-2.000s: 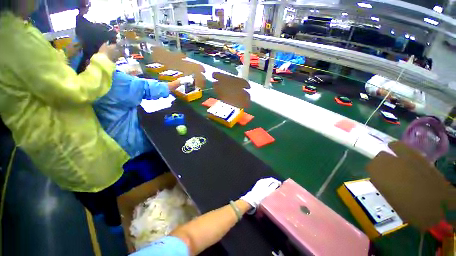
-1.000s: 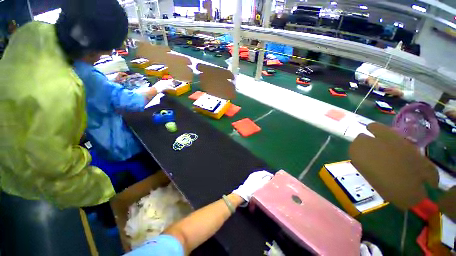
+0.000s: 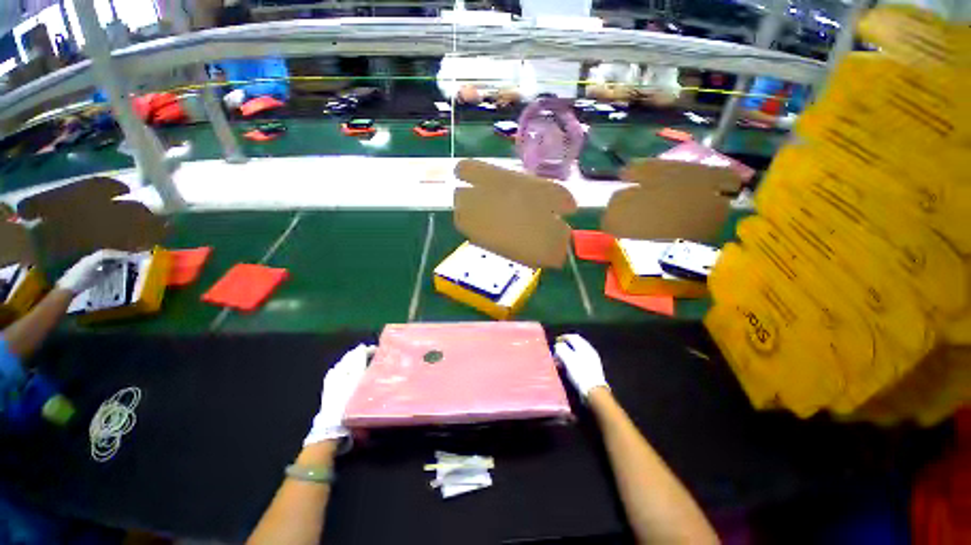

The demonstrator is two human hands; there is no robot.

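Observation:
The pink platform (image 3: pixel 460 375) lies flat on the black bench in front of me, a dark round mark on its top. My left hand (image 3: pixel 343 396), in a white glove, holds its left side. My right hand (image 3: pixel 581 366), also gloved, is at its upper right corner; its fingertips are partly hidden along the edge. Small white packets (image 3: pixel 462 475) lie on the black mat just in front of the platform. A yellow gift box (image 3: pixel 488 280) with a white insert stands beyond it on the green belt, its brown lid flap (image 3: pixel 513 211) upright.
Another open yellow box (image 3: pixel 662 266) stands right of it. A tall fanned pile of yellow cartons (image 3: pixel 852 234) rises at right. Red-orange pads (image 3: pixel 245 286) lie on the belt. Rubber bands (image 3: pixel 113 424) lie at left. Another worker's gloved hand (image 3: pixel 94 270) is at a box. A fan (image 3: pixel 549 138) stands beyond.
The view has swung right, bringing the yellow carton pile and white packets into clear view. My right hand, barely visible before, now shows at the platform's right side. My left hand remains at its left side.

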